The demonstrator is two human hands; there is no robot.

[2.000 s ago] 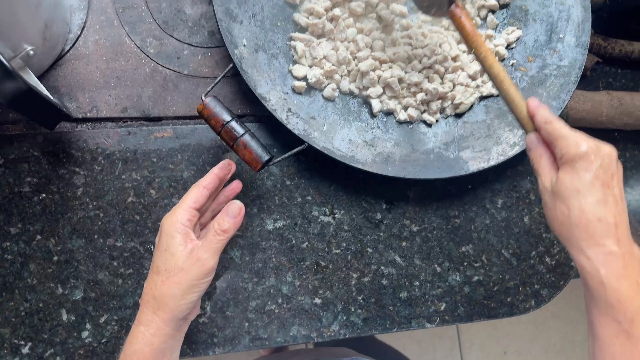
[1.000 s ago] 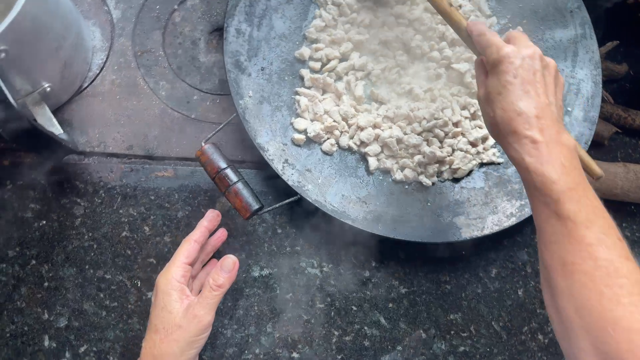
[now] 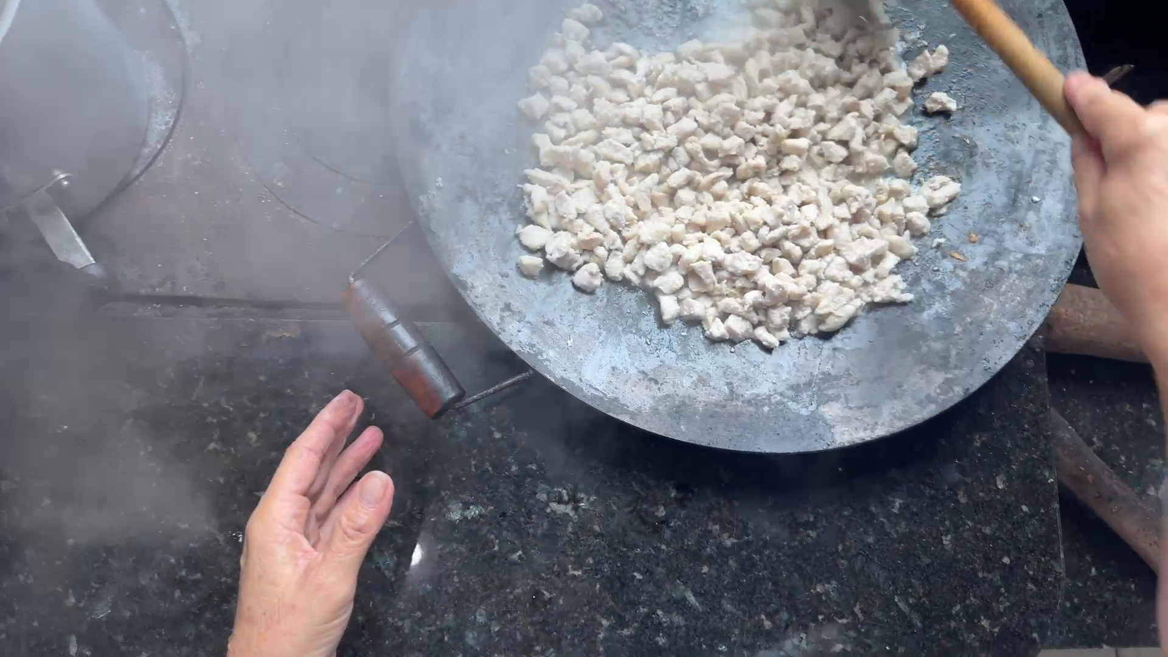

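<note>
A wide, shallow metal pan (image 3: 748, 401) holds a heap of small pale chunks of food (image 3: 712, 192), with a few loose bits at its right side. My right hand (image 3: 1127, 182) is closed around the wooden handle (image 3: 1017, 59) of a utensil whose head is mostly cut off by the top edge. Below and left of the pan's side handle, a dark wooden grip (image 3: 401, 347) on a wire bail, my left hand (image 3: 310, 529) hovers with fingers apart, holding nothing and not touching the grip.
Steam drifts over the left side. A metal pot (image 3: 73, 100) with a metal handle stands at the upper left on the stove top (image 3: 265, 246). A dark speckled stone counter (image 3: 684, 547) runs along the front. Pieces of firewood (image 3: 1095, 324) lie at the right.
My right hand has moved right from over the pan with the wooden handle in it. My left hand stays near the pan's grip. More steam covers the left side.
</note>
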